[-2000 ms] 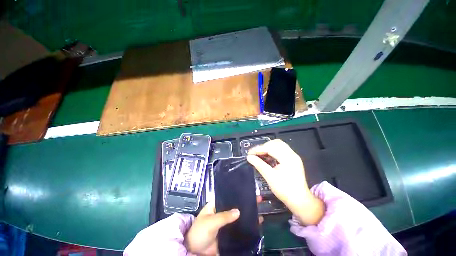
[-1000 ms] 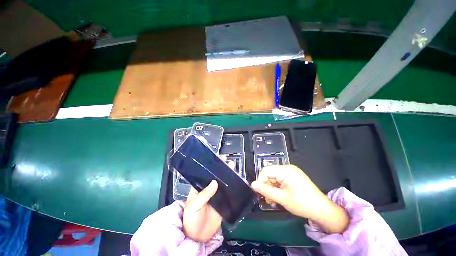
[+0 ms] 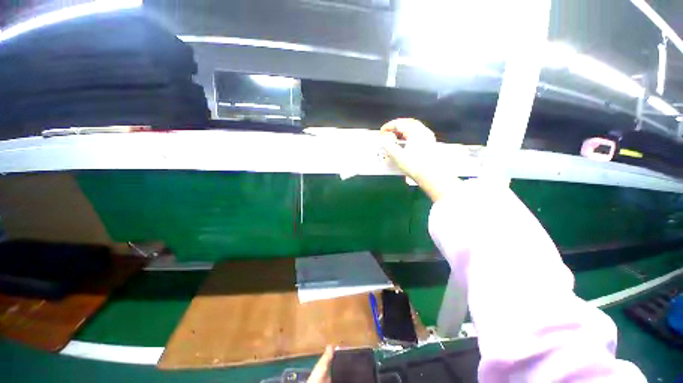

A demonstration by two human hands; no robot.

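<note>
A black smartphone (image 3: 353, 366) shows at the bottom edge, cut off by it. My left hand (image 3: 323, 369) holds it; only a thumb or finger shows at its left side. My right hand (image 3: 408, 146) is raised to the white shelf edge (image 3: 225, 153), fingers bent close together. Glare there hides whether it holds anything. The black phone tray (image 3: 442, 366) is partly visible at the bottom, right of the held phone. A bit of an open-back phone (image 3: 290, 376) shows at the left of my left hand.
On the wooden board (image 3: 247, 318) lie a grey folder (image 3: 341, 273), a blue pen (image 3: 376, 316) and a black phone (image 3: 398, 316). A slanting white post (image 3: 517, 97) stands at right. Dark stacked trays (image 3: 97, 75) sit on the shelf at left.
The view has tilted up to the shelf. My right hand has left the held phone and risen to the shelf edge. My left hand and the phone are now low and mostly cut off.
</note>
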